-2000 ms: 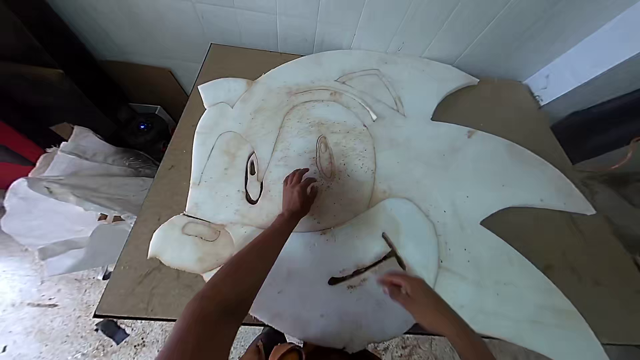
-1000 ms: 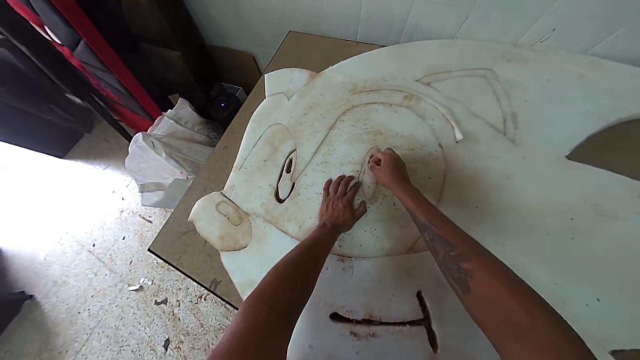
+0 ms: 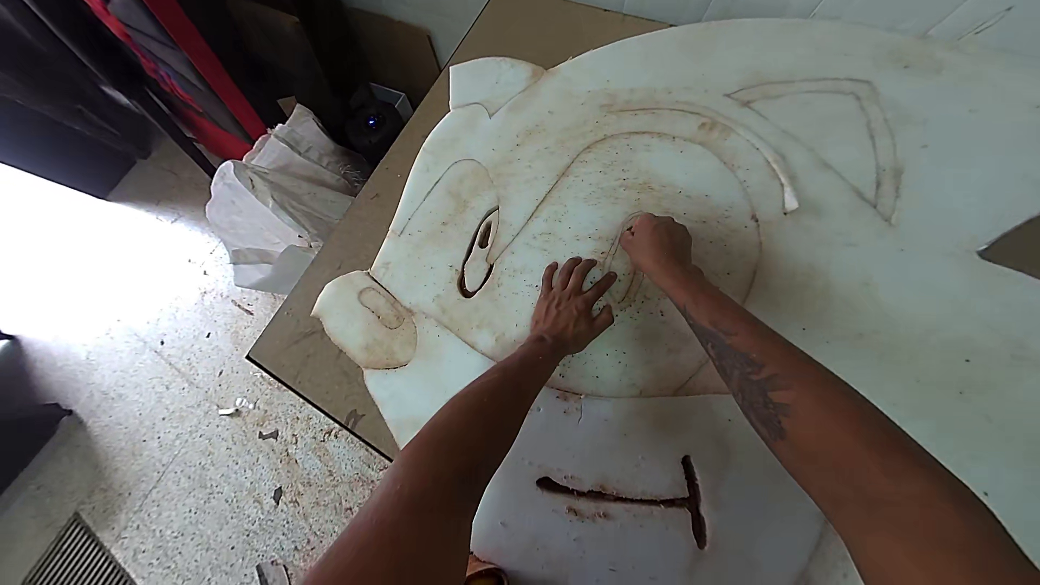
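Observation:
A large white foam cutout of a cartoon head [image 3: 845, 309] lies flat on a brown board-topped table [image 3: 325, 325]. Outlines and brownish smudges mark its surface. My left hand [image 3: 566, 307] rests on the foam with fingers spread, holding nothing. Just right of it, my right hand [image 3: 656, 244] is closed at the upper end of a narrow oval outline [image 3: 626, 280] in the eye area; whether something small is inside its fingers cannot be told. A cut slot [image 3: 479, 252] forms the other eye. Below, a T-shaped dark groove [image 3: 617, 497] marks the mouth.
White sacks [image 3: 272, 203] stand on the speckled floor left of the table, beside a dark round device with a blue light [image 3: 372, 122]. Scraps [image 3: 236, 406] lie on the floor, and a metal floor grate [image 3: 73, 556] is at the lower left. A tiled wall runs behind.
My right hand has moved from beside the mouth groove up to the oval outline. My left hand, near that oval two seconds ago, now lies flat left of it. The view has shifted closer.

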